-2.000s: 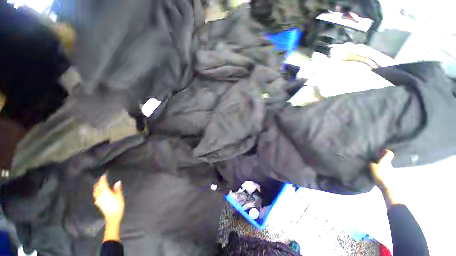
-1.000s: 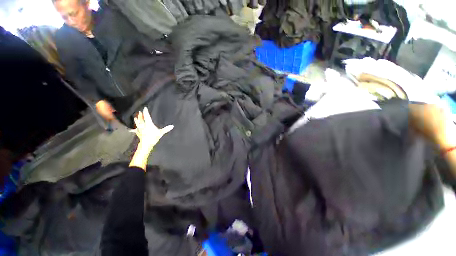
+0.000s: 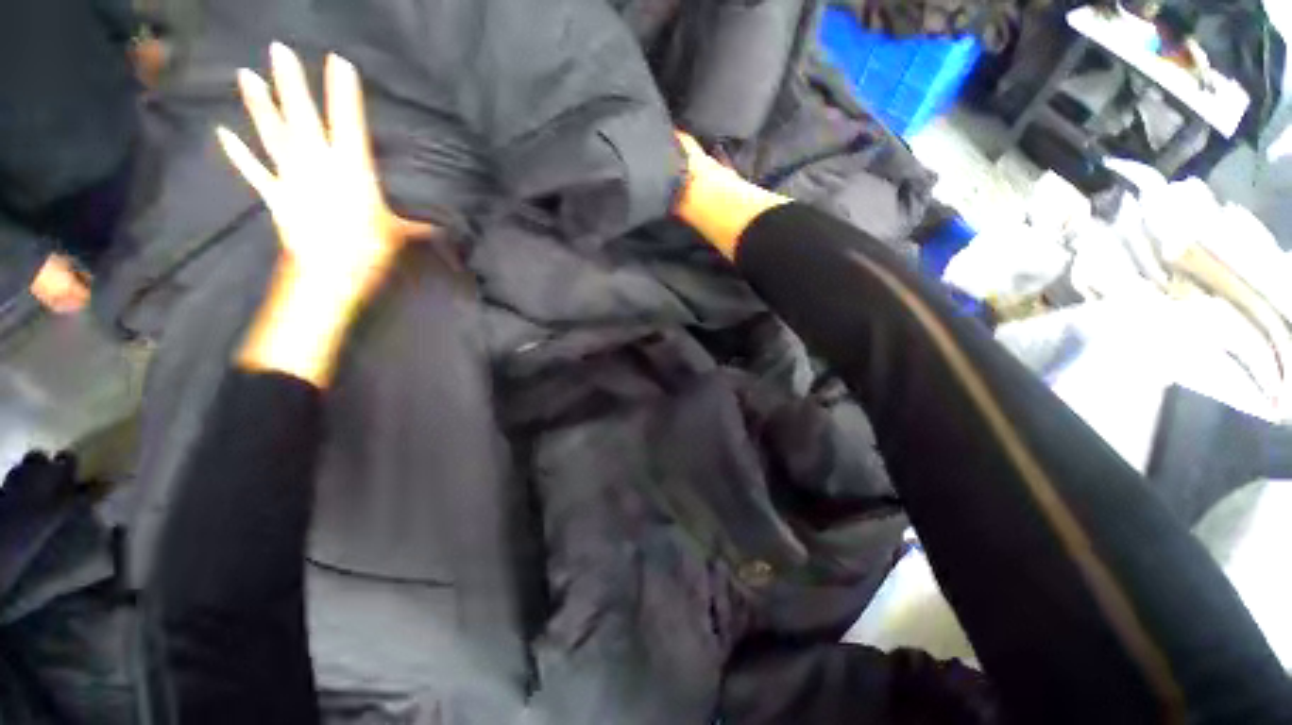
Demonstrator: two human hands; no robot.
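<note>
Black garments [image 3: 411, 524] lie heaped across the middle and left, with folds and a sleeve-like bunch at the top. My left hand [image 3: 319, 184] is over the heap at the upper left, fingers spread, holding nothing. My right hand [image 3: 709, 191] reaches to the top middle, beside a bunched dark fold [image 3: 581, 142]. Its fingers are partly hidden by the cloth, so I cannot tell whether they grip it.
The white pressing board [image 3: 1091, 347] shows at the right, with crumpled white cloth [image 3: 1049, 234] at its far side. A blue crate [image 3: 900, 71] stands at the top. A white-topped table [image 3: 1162, 64] is at the upper right. Another person's hand [image 3: 60, 283] is at the left edge.
My right hand has moved from the right side to the top middle, over the heap. My left hand has moved up and left, still spread. The view has shifted left.
</note>
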